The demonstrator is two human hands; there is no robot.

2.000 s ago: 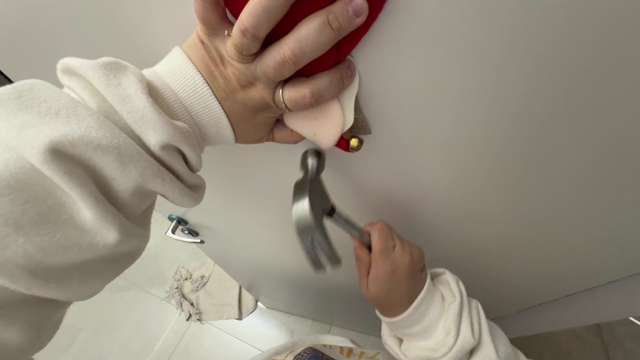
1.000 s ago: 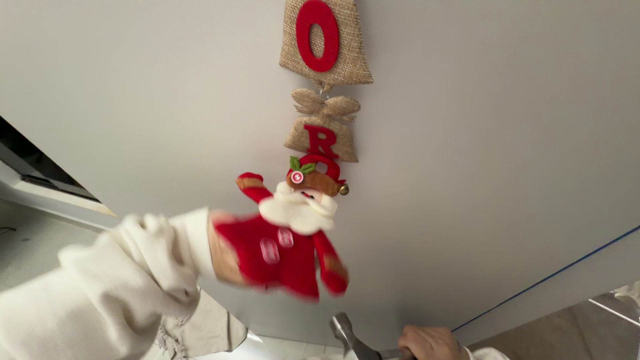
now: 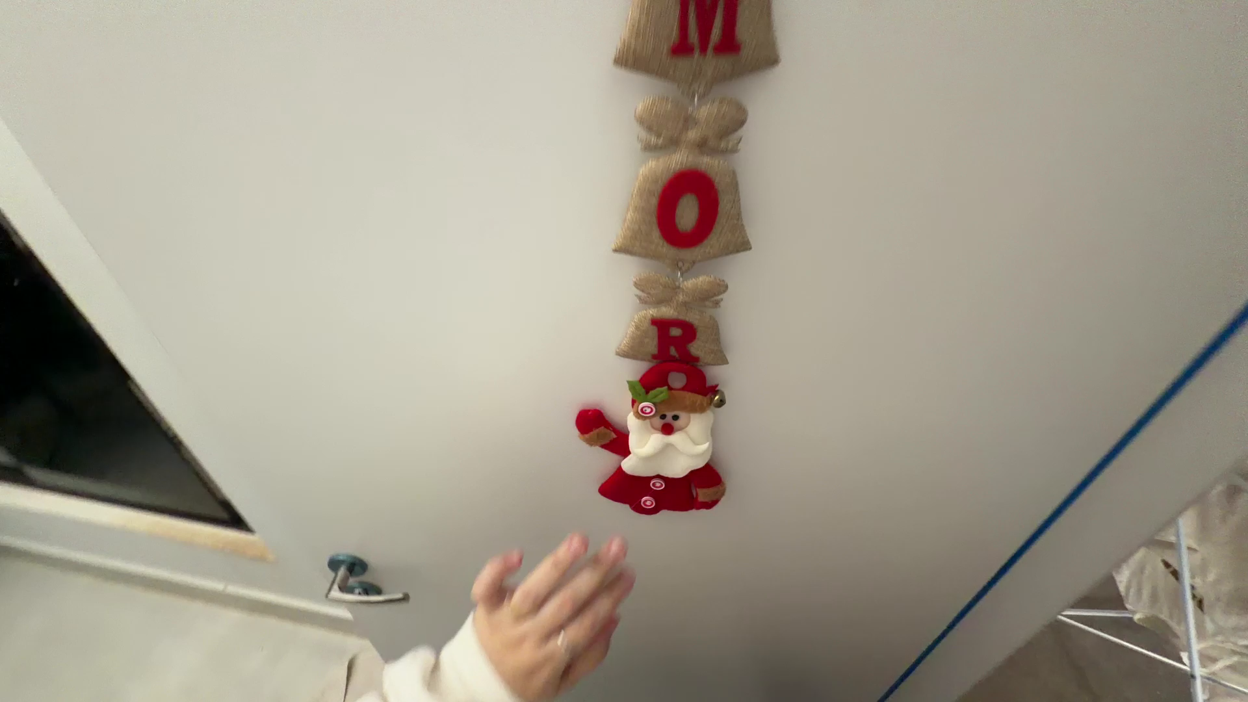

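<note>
A plush Santa figure [image 3: 669, 444] in red felt, with a white beard and a small bell on its hat, hangs flat against a pale door [image 3: 468, 292]. Above it a chain of burlap bell-shaped pieces [image 3: 634, 229] runs up out of the frame, each with a red felt letter and most topped by a burlap bow [image 3: 690, 125]. Below the Santa, my left hand [image 3: 561, 614] is raised with fingers extended and a ring on one finger; it holds nothing and appears apart from the figure. My right hand and the hammer are outside the view.
A metal lever handle [image 3: 366, 585] is on the door at lower left. Beyond the left edge is a dark glass panel [image 3: 88, 390] in a pale frame. A blue strip [image 3: 1072, 492] runs diagonally on the right, with a white wire rack [image 3: 1185, 585] and fabric at lower right.
My left hand has let go of the Santa figure, which now hangs against the door. My right hand and the claw hammer have left the view. The view takes in more of the hanging chain.
</note>
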